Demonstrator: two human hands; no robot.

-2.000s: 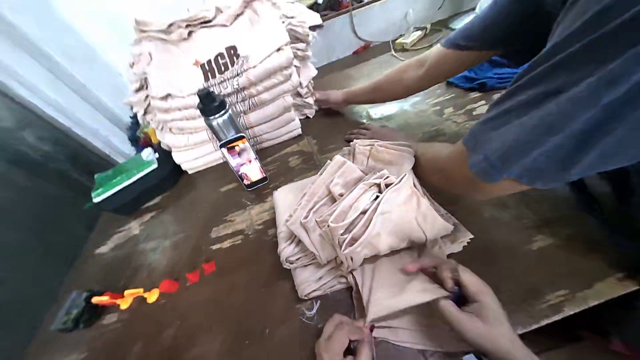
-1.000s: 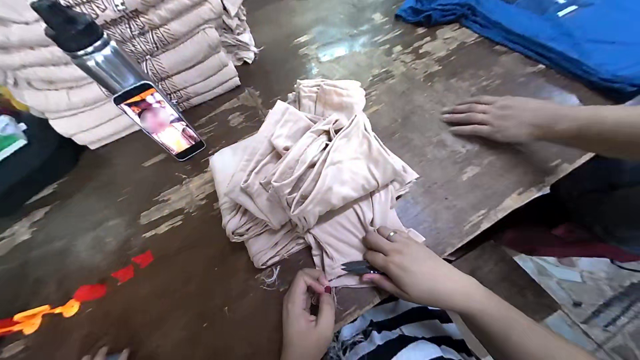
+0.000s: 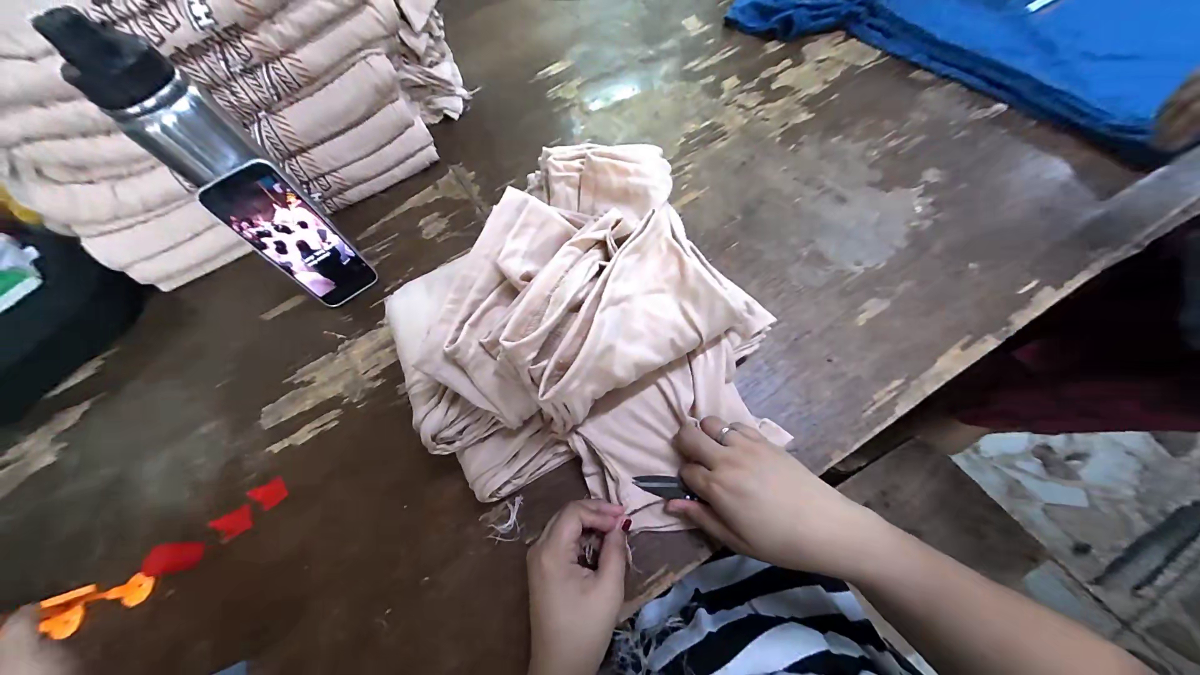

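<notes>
A loose heap of pale pink-beige fabric (image 3: 609, 319) lies on the worn wooden table. My left hand (image 3: 579, 572) pinches the lower edge of the cloth, or a thread on it, between thumb and forefinger. In my right hand (image 3: 750, 487), which bears a ring, is a small pair of thread snips (image 3: 662, 487); their dark blades point left, over the cloth and just above my left fingertips. Part of the snips is hidden in my palm. A tuft of loose threads (image 3: 508, 520) lies by the heap's lower left corner.
A folded fabric stack (image 3: 347, 122), a metal bottle (image 3: 187, 127) and a leaning smartphone (image 3: 289, 234) stand at upper left. Blue fabric (image 3: 1012, 56) lies at upper right. Red and orange pieces (image 3: 173, 559) lie lower left, beside another person's fingers (image 3: 33, 647). The table edge (image 3: 994, 342) runs diagonally right.
The other person's hand and forearm, on the table at the right a second ago, are gone from there. Both my hands remain at the heap's lower edge. The view has shifted since the first frame.
</notes>
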